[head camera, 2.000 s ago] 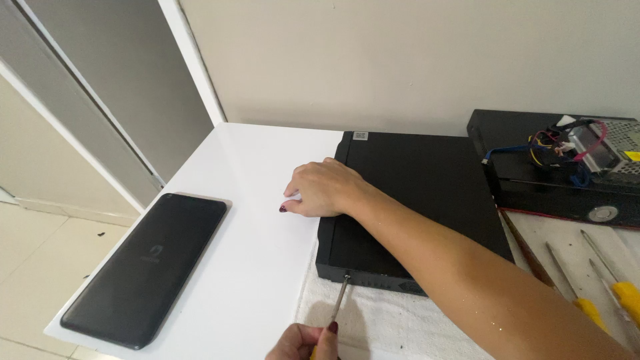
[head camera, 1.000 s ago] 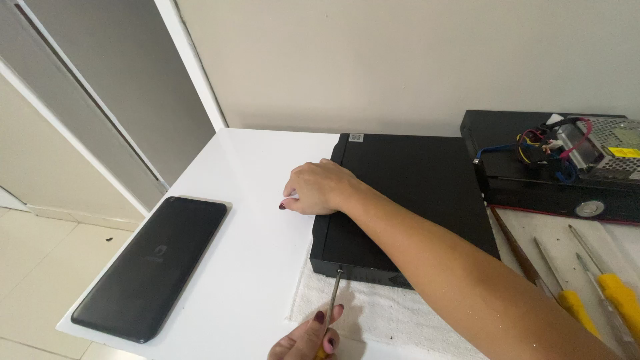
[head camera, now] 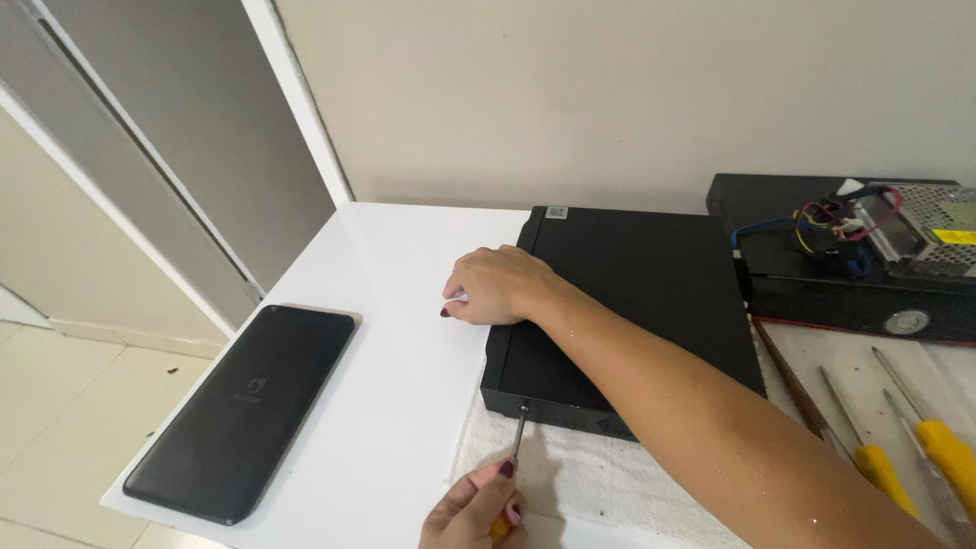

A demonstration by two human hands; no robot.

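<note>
My left hand [head camera: 488,507] grips a screwdriver [head camera: 520,438] with a metal shaft and a yellow handle, mostly hidden by the fingers. Its tip meets a screw [head camera: 524,409] low on the near side of a flat black metal case [head camera: 648,259], close to the left corner. Across the case from the right reaches my right forearm. My right hand [head camera: 496,284] rests palm down over the case's left edge, fingers curled, thumb towards me. Something pale shows between thumb and forefinger; whether it is a held object or the white table cannot be told.
A black smartphone [head camera: 244,412] lies face down on the white table [head camera: 389,267], at left. A white cloth [head camera: 579,476] is under the case. Several yellow-handled screwdrivers [head camera: 881,469] and a brown pointed tool [head camera: 793,381] lie at right. Behind them, another black case [head camera: 823,293] bears a perforated metal power supply [head camera: 930,229] and wires.
</note>
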